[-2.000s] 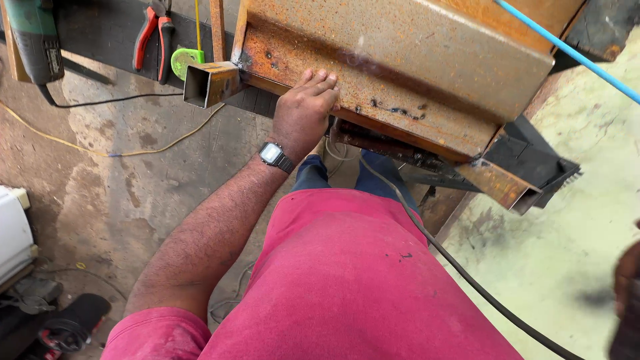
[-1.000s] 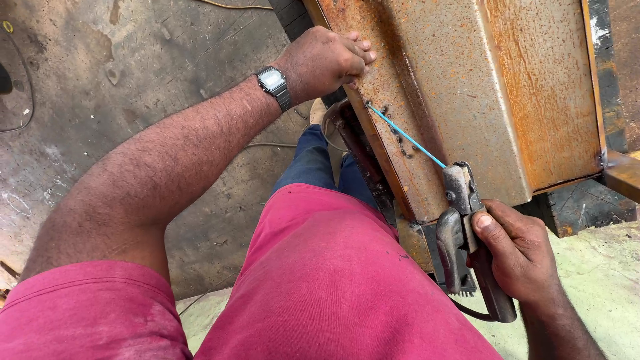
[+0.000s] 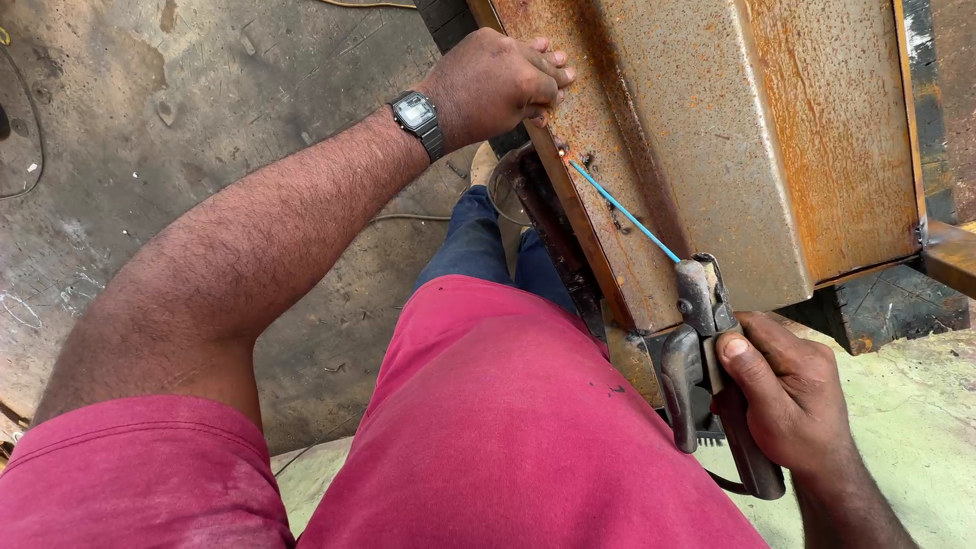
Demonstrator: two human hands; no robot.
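Note:
My right hand [image 3: 789, 393] grips the handle of a welding electrode holder [image 3: 705, 328] at the lower right. From its jaws a blue-coated welding electrode [image 3: 625, 211] points up and left, its tip at a small glowing spot [image 3: 563, 153] on the near edge of a rusty steel panel [image 3: 709, 137]. Dark weld spatter [image 3: 614, 213] marks the panel beside the rod. My left hand [image 3: 507, 84], with a digital watch on the wrist, rests on the same edge just above the glow, fingers curled over it. Whether those fingers pinch the edge is unclear.
A rusty square steel tube [image 3: 949, 255] meets the panel's right corner. Below the near edge is a dark metal part [image 3: 557, 229]. A cable [image 3: 412, 216] runs over the stained concrete floor [image 3: 320, 381] near my legs. A wire brush [image 3: 711, 441] shows partly behind the holder.
Two seconds ago the left hand lay flatter on the panel and no electrode holder was seen in my right hand. Since one second ago, a glow has appeared at the electrode's tip.

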